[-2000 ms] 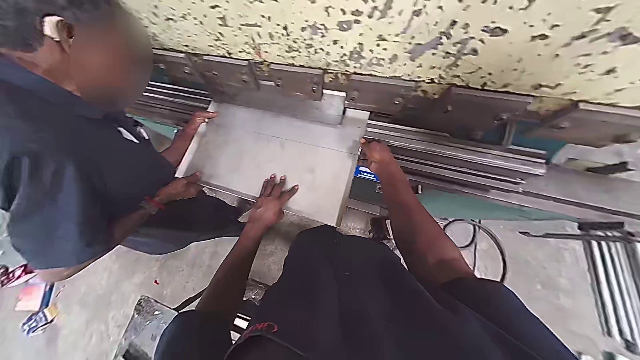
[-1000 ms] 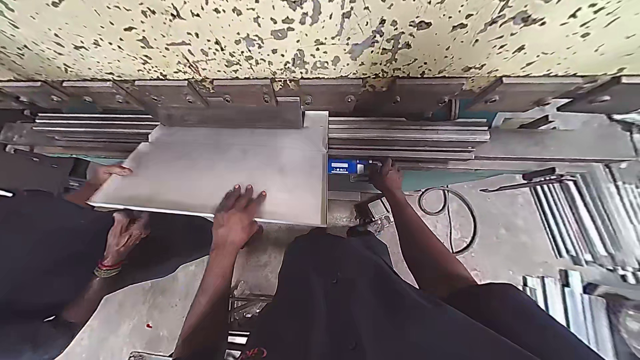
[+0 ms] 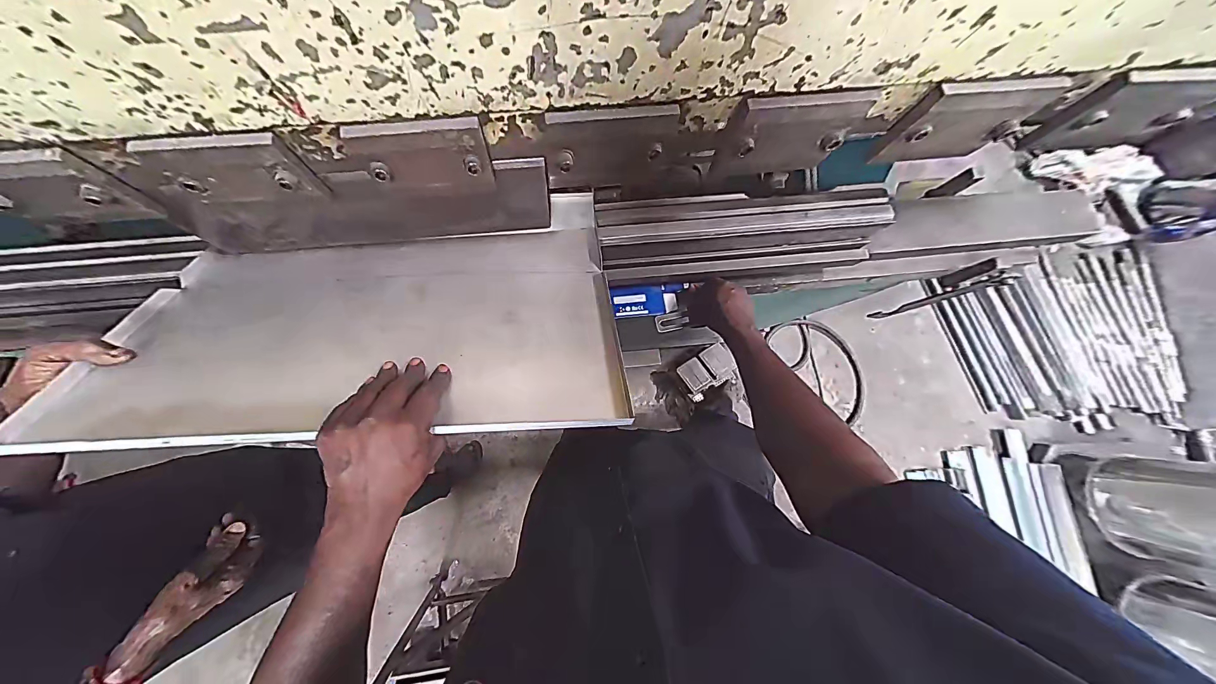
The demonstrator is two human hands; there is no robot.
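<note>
A sheet-metal panel with folded edges (image 3: 456, 323) lies on the bed of a press brake, its back edge under the upper punch (image 3: 380, 209). My left hand (image 3: 380, 427) rests palm down on the panel's front edge, fingers spread on its surface. To the right of the panel, my right hand (image 3: 724, 309) is closed around something at the machine's edge, beside a blue device (image 3: 638, 300) with a label; what it grips is mostly hidden. A co-worker's hand (image 3: 71, 366) holds the panel's left edge, and their other hand (image 3: 190, 589) hangs below it.
Steel die rails (image 3: 741, 228) run along the bed on both sides of the panel. A foot pedal (image 3: 705, 370) and a looped cable (image 3: 855, 370) are on the floor. Stacks of metal strips (image 3: 1073, 332) lie at the right, near clear plastic-looking containers (image 3: 1154, 503).
The co-worker's lower hand has come off the panel's front edge. The panel, angled two seconds ago, now sits squarer to the machine. The view has shifted.
</note>
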